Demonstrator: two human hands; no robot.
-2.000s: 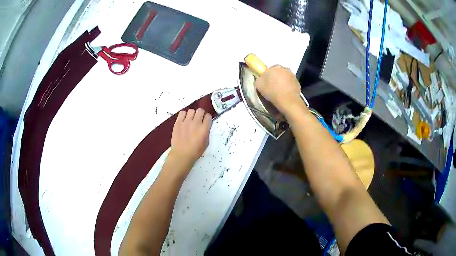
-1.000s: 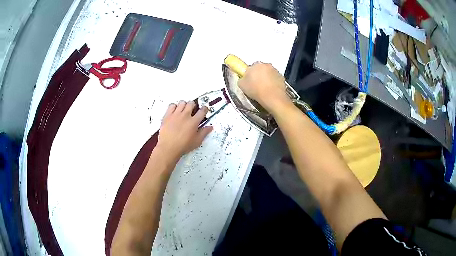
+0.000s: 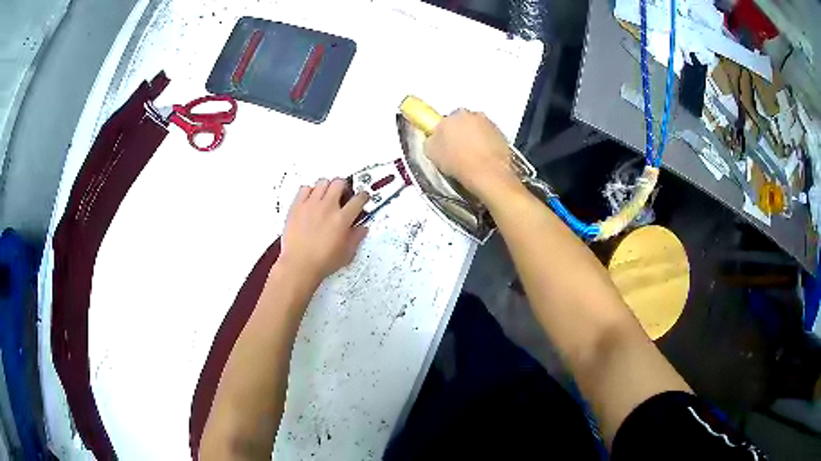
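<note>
The steam iron stands on the white table near its right edge. My right hand is closed round its light wooden handle. The silver folding guide lies just left of the iron, with maroon cloth showing in its slot and between it and the iron. My left hand lies over the curved maroon strip at the guide's left end, fingers bent and thumb towards the guide. The hand hides the strip under it; whether the fingers pinch or only press is unclear.
A stack of maroon pieces curves along the table's left side. Red scissors lie at its top end. The dark iron rest is at the back. A side table with scraps, blue hoses and a round stool are on the right.
Since two seconds ago, my left hand has moved up to the guide, and the guide and iron sit further left in view. The view has shifted too. Little differs from one second ago.
</note>
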